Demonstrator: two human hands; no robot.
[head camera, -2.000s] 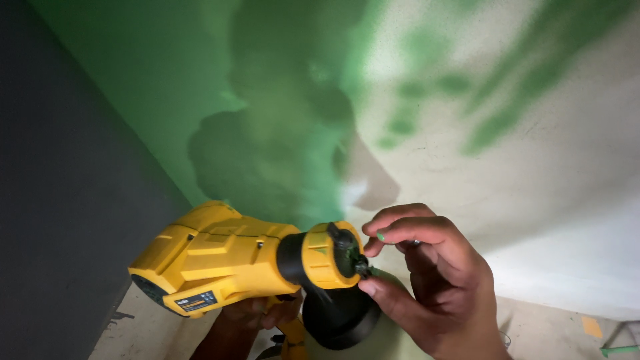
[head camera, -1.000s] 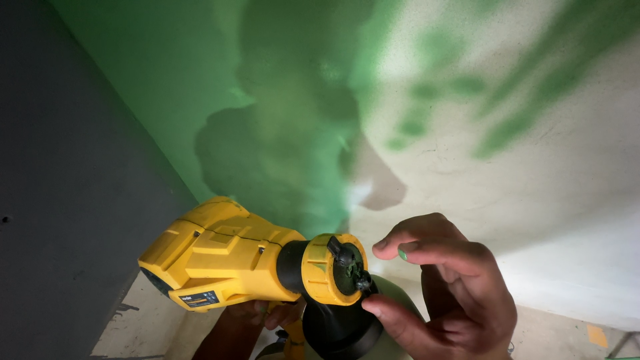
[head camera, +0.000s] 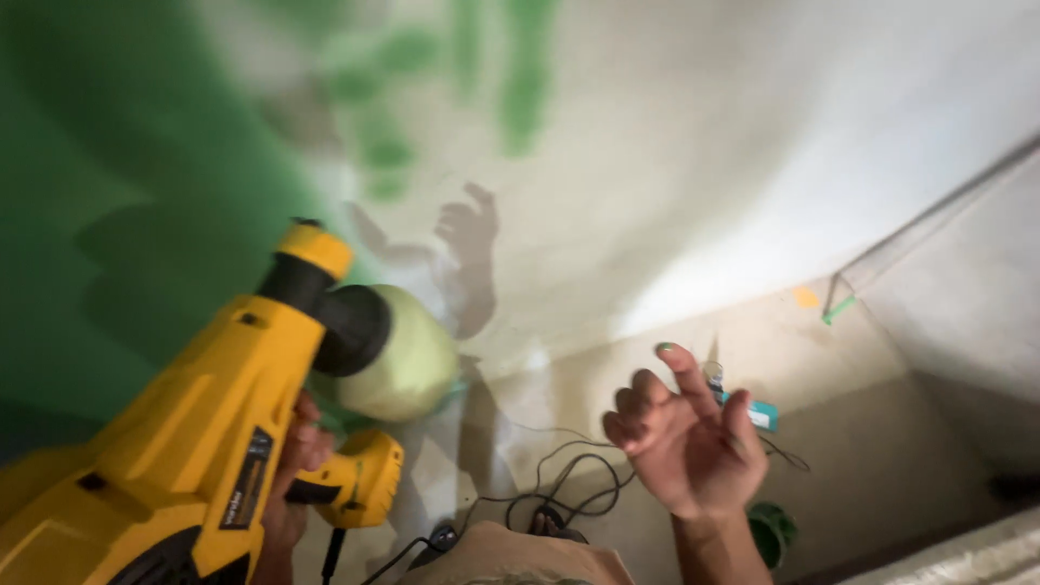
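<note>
A yellow and black electric paint sprayer (head camera: 203, 382) fills the lower left, its yellow nozzle ring (head camera: 318, 250) pointing up toward the wall. Below the nozzle hangs a pale green paint cup (head camera: 406, 353) with a black collar. My left hand (head camera: 301, 447) is closed around the sprayer's handle, partly hidden by the body. Palm up at the lower right, my right hand (head camera: 691, 439) holds nothing, its fingers apart and curled, with green paint on a fingertip. The wall (head camera: 569, 203) is pale, with green paint at the left and green streaks and spots at the top.
A black power cord (head camera: 585, 463) loops over the floor (head camera: 845, 422). Beyond my right hand lie a teal item (head camera: 762, 415) and a clear round object. A green container (head camera: 770, 532) stands by my right wrist. Farther right are a paint roller (head camera: 837, 309) with a green handle and an orange scrap (head camera: 805, 296).
My right hand has moved away from the sprayer's nozzle, where its fingers were before. The sprayer is now turned with its nozzle upward. The view has swung right and down, showing more floor.
</note>
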